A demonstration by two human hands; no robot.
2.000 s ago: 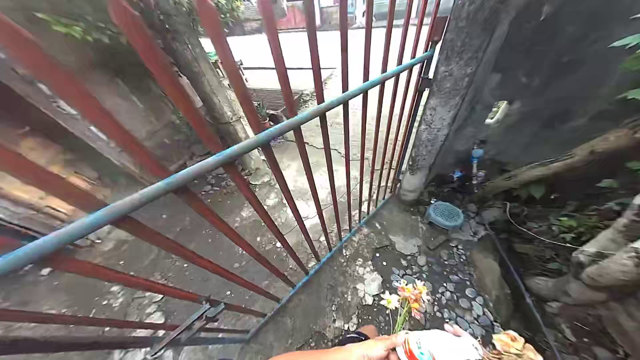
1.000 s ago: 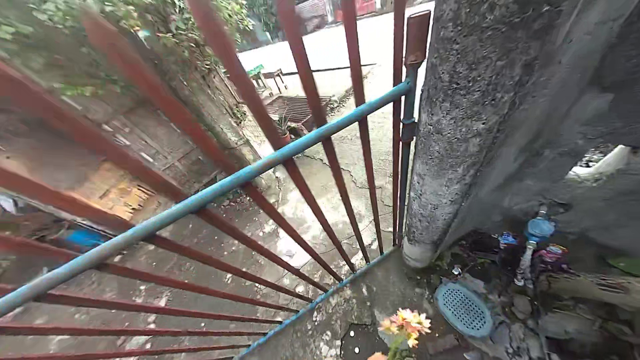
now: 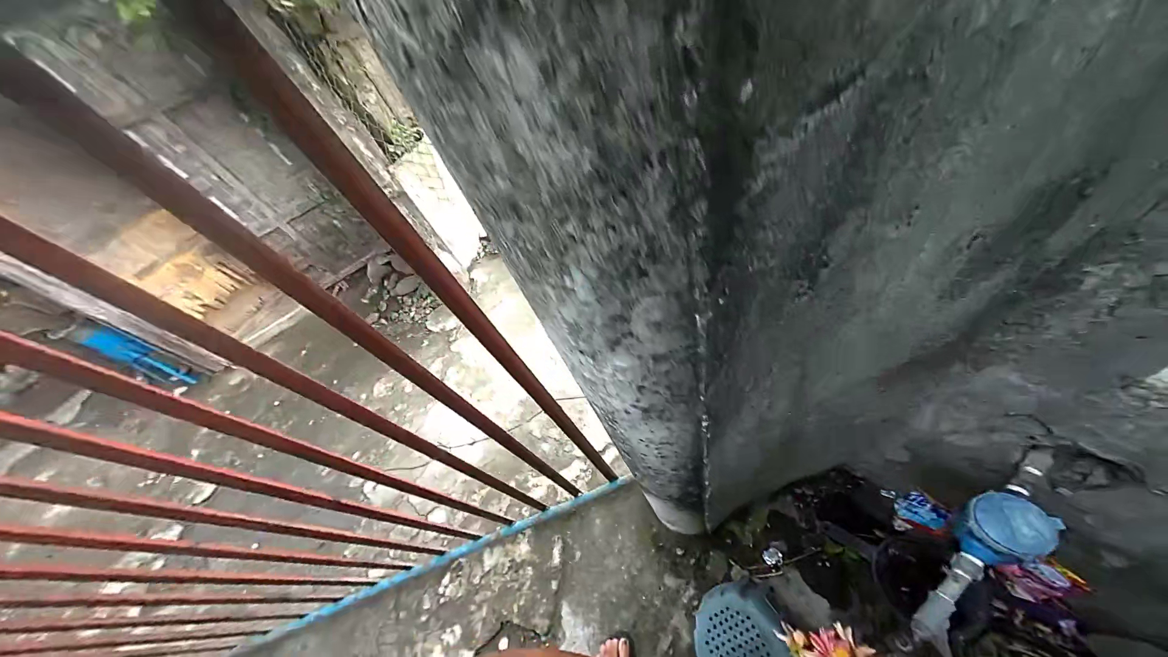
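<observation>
Neither of my hands shows in the head view now. Orange and pink flowers (image 3: pixel 829 641) poke up at the bottom edge, just right of a perforated grey-blue plastic lid or basket (image 3: pixel 737 620) on the ground. Whatever holds their stems is out of sight. Part of my foot (image 3: pixel 615 647) shows at the bottom. To the left stands a metal gate with red bars (image 3: pixel 347 319) and a blue bottom rail (image 3: pixel 438 563).
A rough concrete pillar (image 3: pixel 630 383) joins a dark wall (image 3: pixel 912 274). At its foot on the right are a blue water meter (image 3: pixel 1008 527) on pipes and crumpled wrappers (image 3: pixel 922 511). Cracked concrete ground (image 3: pixel 429 411) lies beyond the bars.
The view has moved in toward the pillar. The hand and white object at the bottom two seconds ago are out of view, and the flowers now sit at the lower edge beside the perforated plastic piece.
</observation>
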